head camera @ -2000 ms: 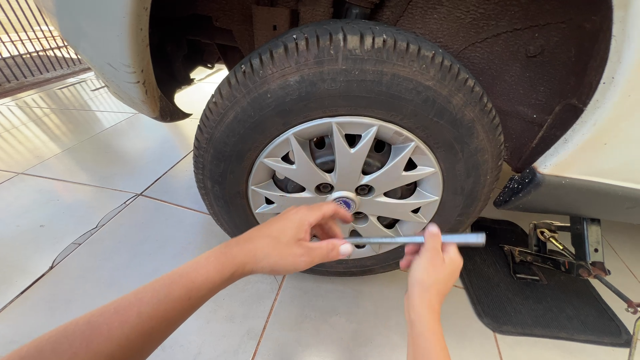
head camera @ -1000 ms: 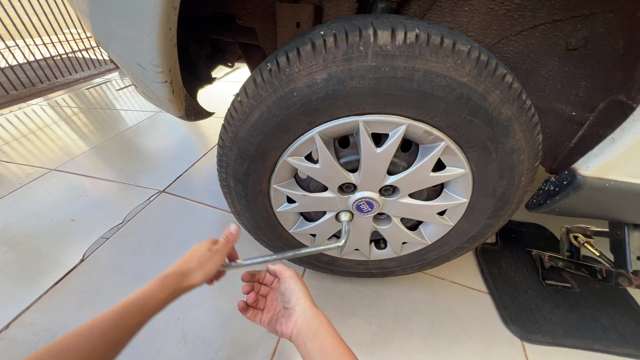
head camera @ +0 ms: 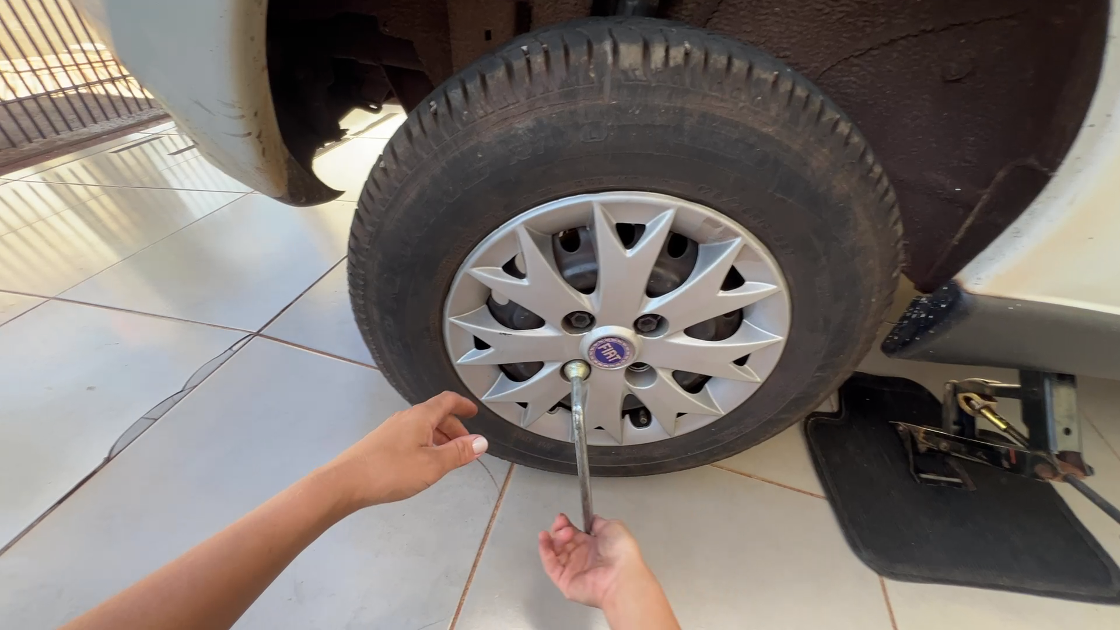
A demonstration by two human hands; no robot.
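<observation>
A metal lug wrench (head camera: pixel 581 455) sits with its socket end on the lower-left wheel bolt of the silver Fiat hubcap (head camera: pixel 700 337). Its handle points down toward the floor. Around the hubcap is a black tyre (head camera: pixel 630 131). My right hand (head camera: pixel 591 556) is at the wrench's lower end, palm up with curled fingers; whether it grips the handle or only touches it is hard to tell. Left of the wrench, my left hand (head camera: pixel 420 451) holds nothing, its fingers bent and apart, near the tyre's lower left edge.
At the right, a scissor jack (head camera: pixel 989 437) stands under the car's sill (head camera: pixel 1006 337), over a black car mat (head camera: pixel 989 525) on the tiled floor. The dark wheel arch surrounds the tyre's top. A barred metal gate (head camera: pixel 66 79) is at the far left.
The wrench has swung from pointing left to pointing down, its socket still at the lower-left bolt. My left hand has come off the handle. Two seconds ago, the wrench lay sideways between my hands.
</observation>
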